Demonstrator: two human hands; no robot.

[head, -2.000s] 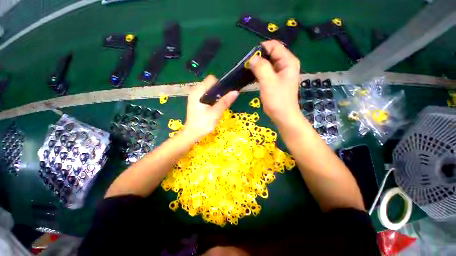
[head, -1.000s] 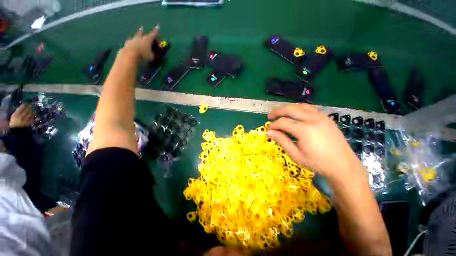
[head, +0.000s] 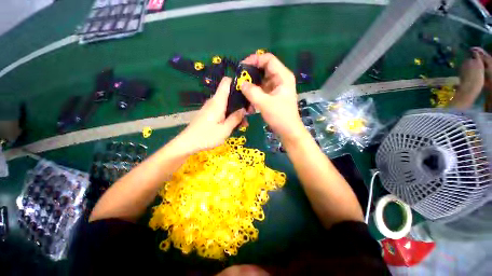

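My left hand holds a black device by its side and lower end, above the pale rail. My right hand grips the upper end of the same device, its thumb against a yellow ring piece on the device's face. Whether that piece is seated cannot be told. A big loose pile of yellow ring pieces lies below my hands on the green bench. More black devices lie on the belt, a few with yellow pieces on them.
The pale rail crosses behind the pile. Trays of black parts lie left. A clear plastic bag, grey fan, tape roll and red packet are right. A parts tray lies far left. Another person's arm shows at right.
My left hand has come back from the belt at the left and now holds a device. My right hand has risen from the pile to that device. The view has shifted right.
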